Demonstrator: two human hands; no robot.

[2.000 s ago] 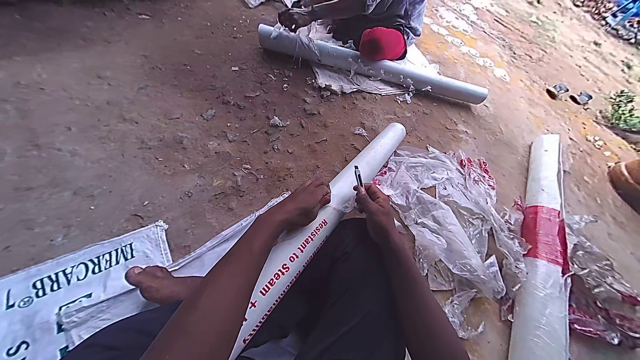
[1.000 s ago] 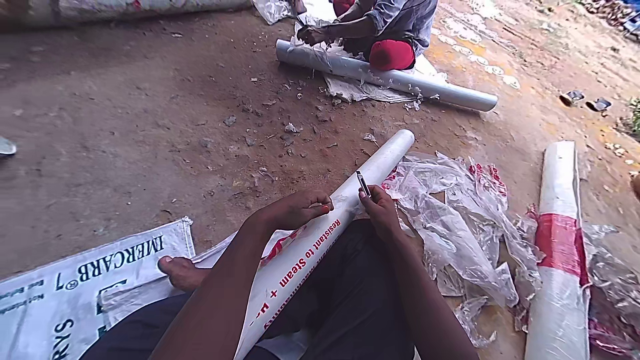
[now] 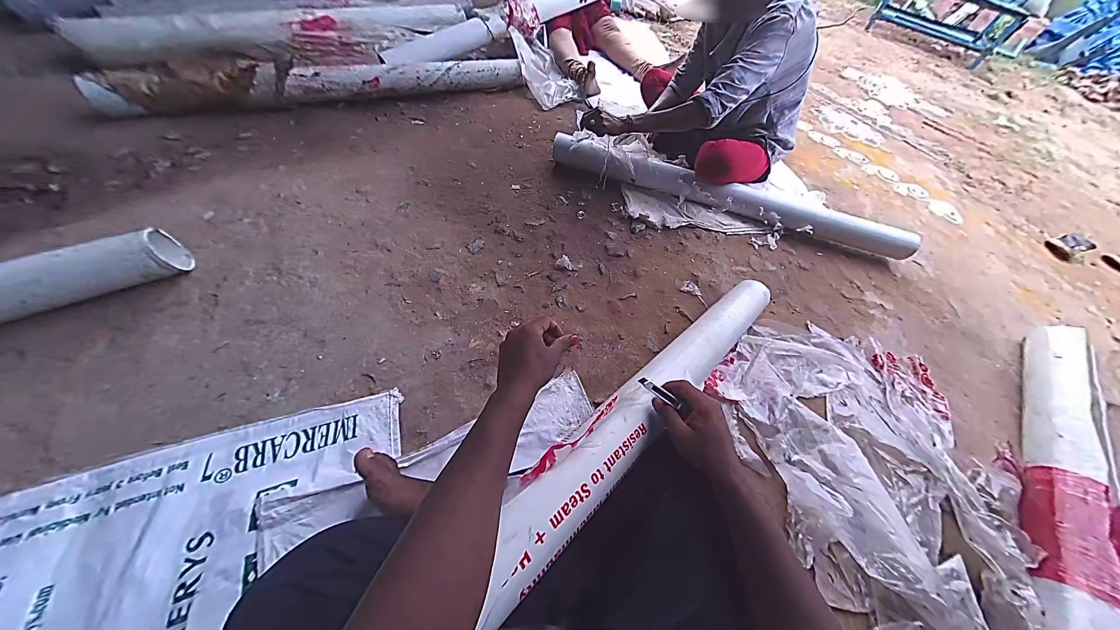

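Observation:
A white pipe or tube (image 3: 700, 341) with red print lies slanting across my lap, its far end pointing up and right. My right hand (image 3: 696, 429) is closed around a small cutter knife (image 3: 663, 395), its tip over the tube's surface. My left hand (image 3: 531, 354) is raised to the left of the tube, thumb and index fingertip close together; whether something thin is between them I cannot tell. A torn, partly red plastic film (image 3: 569, 446) lies along the tube's left side below that hand.
Crumpled clear plastic film (image 3: 840, 437) lies right of the tube, beside a red-banded wrapped roll (image 3: 1063, 437). A printed woven sack (image 3: 289, 437) lies left. Ahead, a seated person (image 3: 752, 79) works over a grey pipe (image 3: 787, 210). More pipes (image 3: 394, 80) and one pipe end (image 3: 105, 267) lie left.
My left hand has moved away from the tube, up and to the left. The knife remains in my right hand. The view has turned, showing more pipes at left.

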